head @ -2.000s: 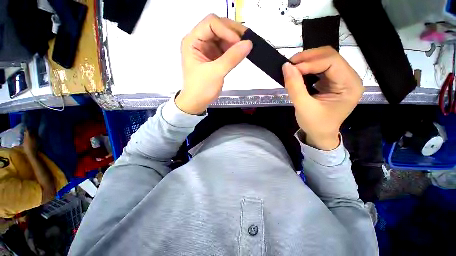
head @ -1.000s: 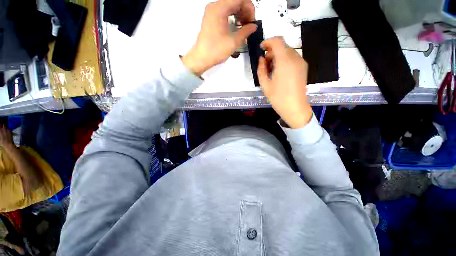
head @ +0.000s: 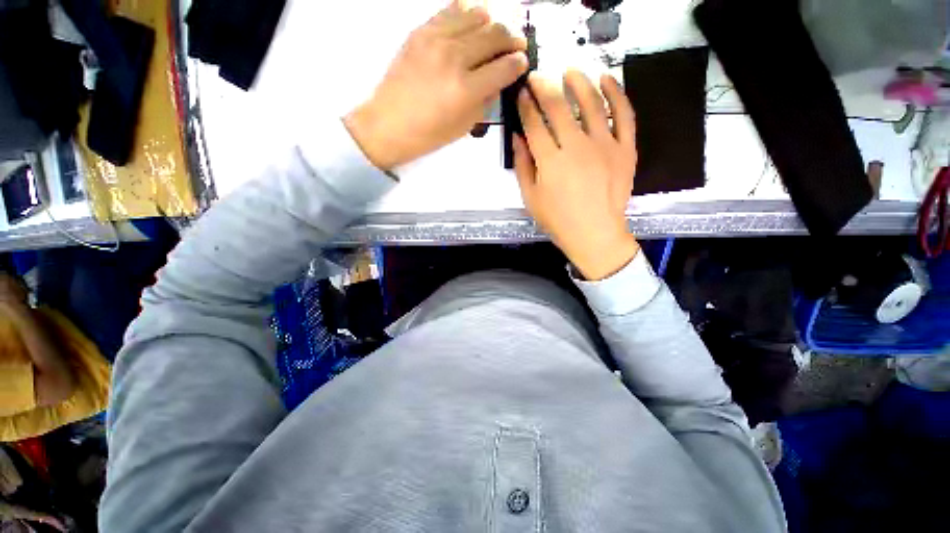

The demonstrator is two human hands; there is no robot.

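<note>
A small black fabric strip (head: 510, 127) lies upright in the view on the white table, partly hidden by my hands. My left hand (head: 443, 83) pinches its upper part with thumb and fingers. My right hand (head: 579, 156) lies palm down at its right side, fingers spread, fingertips touching the strip's edge. A small metal part (head: 529, 26) shows just above the strip at the top edge. A stack of dark cut pieces (head: 667, 123) lies flat right of my right hand.
A long black band (head: 792, 115) slants at right, its end at the table's front edge (head: 729, 221). Red-handled scissors (head: 934, 213) are at the far right. Black pieces (head: 235, 40) lie at upper left, beside a yellow-brown board (head: 141, 135). A person in yellow (head: 47, 364) is at lower left.
The strip has gone from being held up aslant between both hands to lying upright in the view on the table. My right hand has moved left and its fingers have spread; my left hand has moved up.
</note>
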